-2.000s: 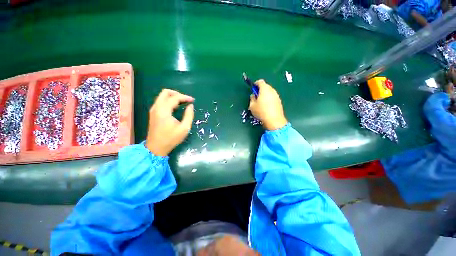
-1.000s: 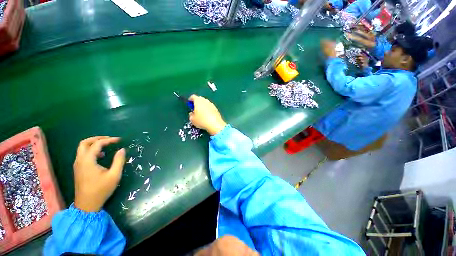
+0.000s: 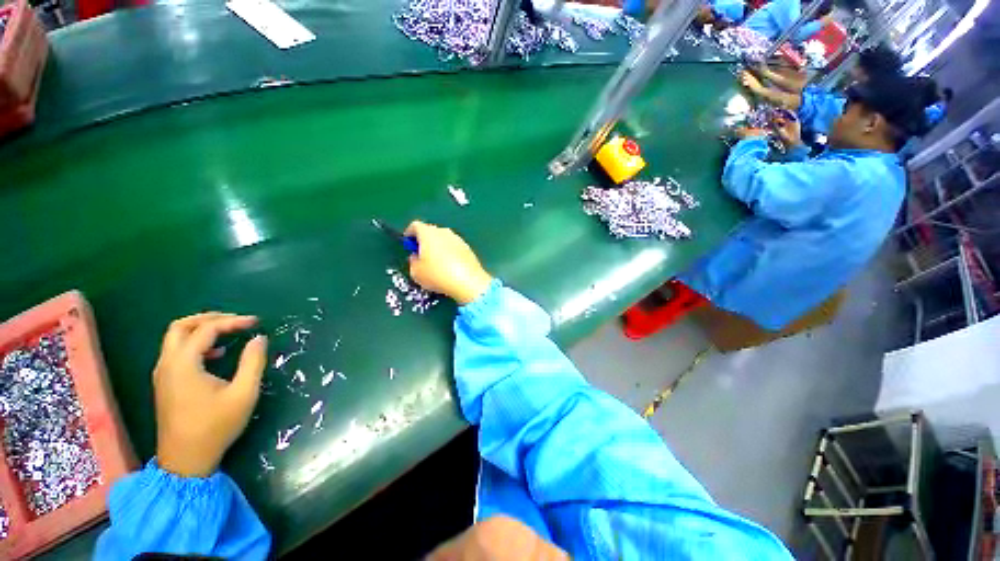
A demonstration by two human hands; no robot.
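Note:
My right hand (image 3: 446,264) rests on the green bench and is closed around side cutters (image 3: 395,236) with blue handles, their dark tips pointing up and left. A small pile of silvery parts (image 3: 408,293) lies just below this hand. My left hand (image 3: 203,389) is over the bench at lower left, thumb and forefinger apart, with nothing seen between them. Thin pale scraps (image 3: 287,436) lie scattered between the hands. A salmon-pink compartment tray (image 3: 101,405) filled with small silvery parts is at far left, cut off by the picture's edge.
A larger silvery heap (image 3: 639,208) lies right of my right hand, beside a yellow box (image 3: 621,160) with a red knob and a metal upright (image 3: 625,88). A white scrap (image 3: 457,195) lies beyond the cutters. A person in blue (image 3: 806,219) works at right, near a red stool (image 3: 665,311).
The view has swung right since the oldest frame, bringing in more of the person at right. Over the last second both hands keep nearly the same pose.

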